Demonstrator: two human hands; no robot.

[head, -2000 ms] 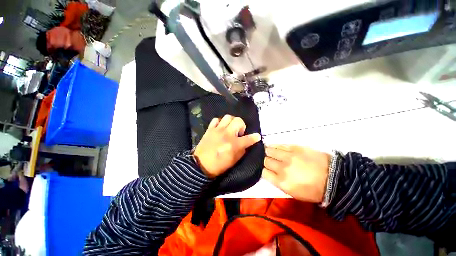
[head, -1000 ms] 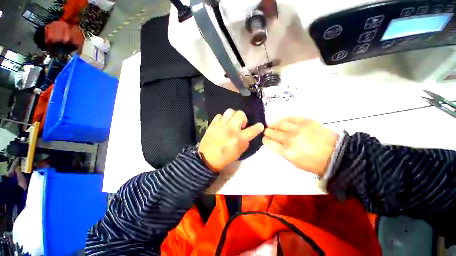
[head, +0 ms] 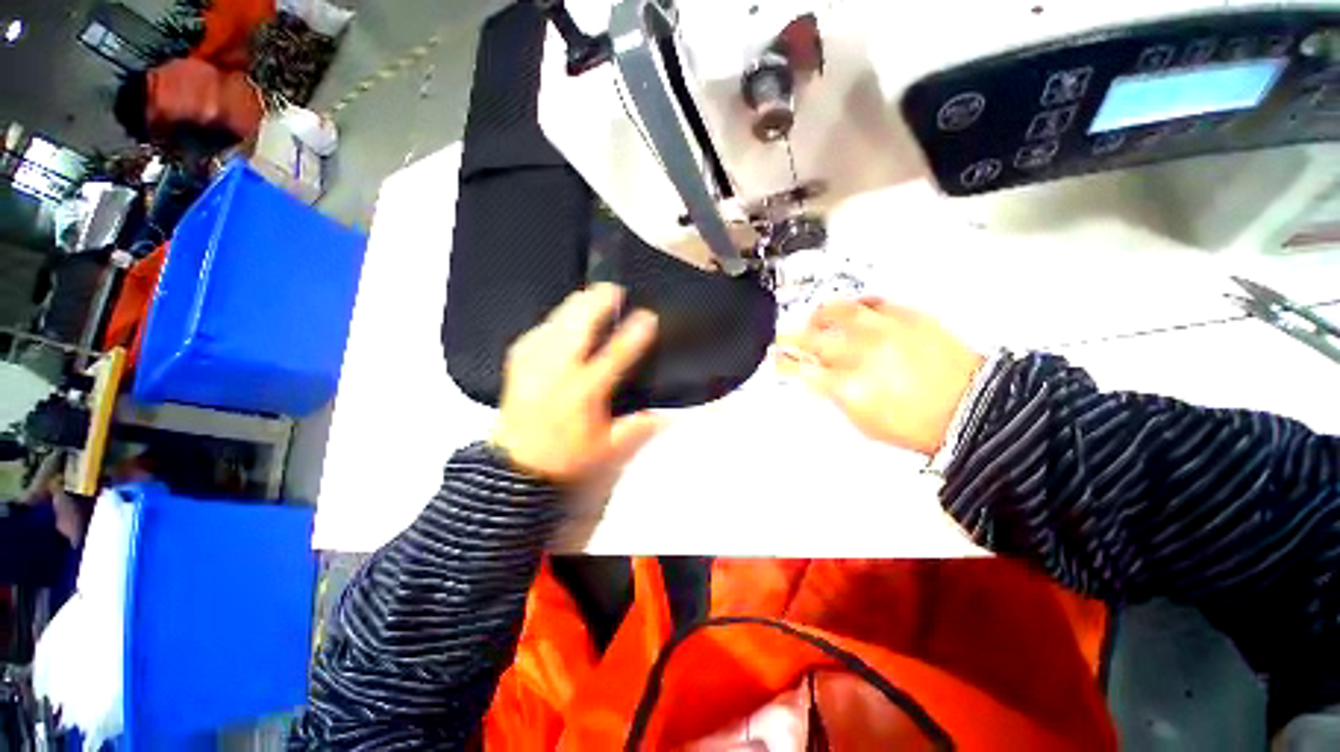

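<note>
The black padded back panel (head: 514,279) lies on the white table, its rounded near corner towards me and its right edge at the presser foot and needle (head: 764,265). My left hand (head: 573,385) lies over the panel's near edge with fingers spread; it is slightly blurred and pinches nothing that I can see. My right hand (head: 882,367) is beside the panel's right edge, just below the needle, fingertips near the rim and slightly blurred. Whether they grip the edge cannot be told. The camouflage strip is mostly hidden or too dark to make out.
The white sewing machine head (head: 867,132) with its control panel (head: 1102,110) stands above the table. Silver thread snips (head: 1281,312) lie at the right, with a dark thread running to them. Blue bins (head: 250,294) stand at the left. Orange fabric (head: 882,632) covers my lap.
The panel has moved away from me along the needle, and its near corner has swung up. My left hand has moved left and its fingers have spread. My right hand has moved slightly up.
</note>
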